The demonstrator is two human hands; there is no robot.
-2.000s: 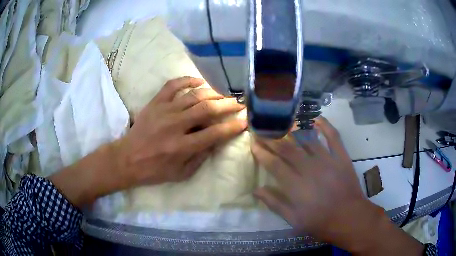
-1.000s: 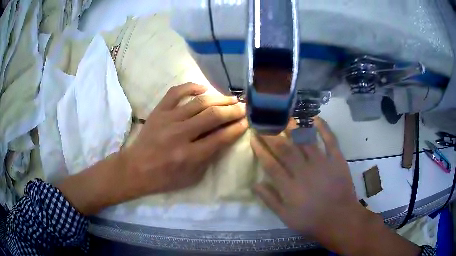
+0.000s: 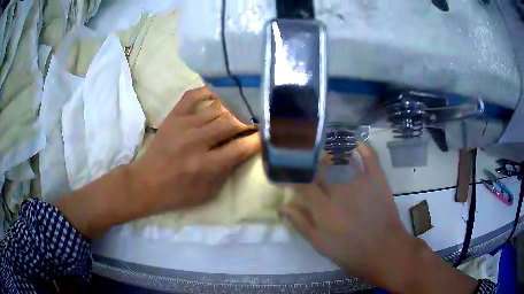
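A cream garment panel (image 3: 253, 198) lies on the white table under the sewing machine head (image 3: 373, 51). My left hand (image 3: 192, 155) lies on the panel, its fingertips near the needle area, left of the machine's shiny front part. My right hand (image 3: 345, 212) lies at the panel's right side, its fingertips partly hidden behind the machine parts. Both hands press from above, with no clear grip seen. The needle and presser foot are mostly hidden. A white backing flap (image 3: 106, 109) lies folded at the left.
Layered cream and white pieces (image 3: 23, 86) lie at the far left. At right are a brown scrap (image 3: 420, 218), a brown strip (image 3: 463, 175), a pink-and-blue tool (image 3: 499, 189) and a dark cord. A measuring tape (image 3: 241, 282) runs along the front table edge.
The view has shifted, so the machine's front part sits lower and further left. The cream panel's front edge has moved away from the table edge. Both hands stay on the panel.
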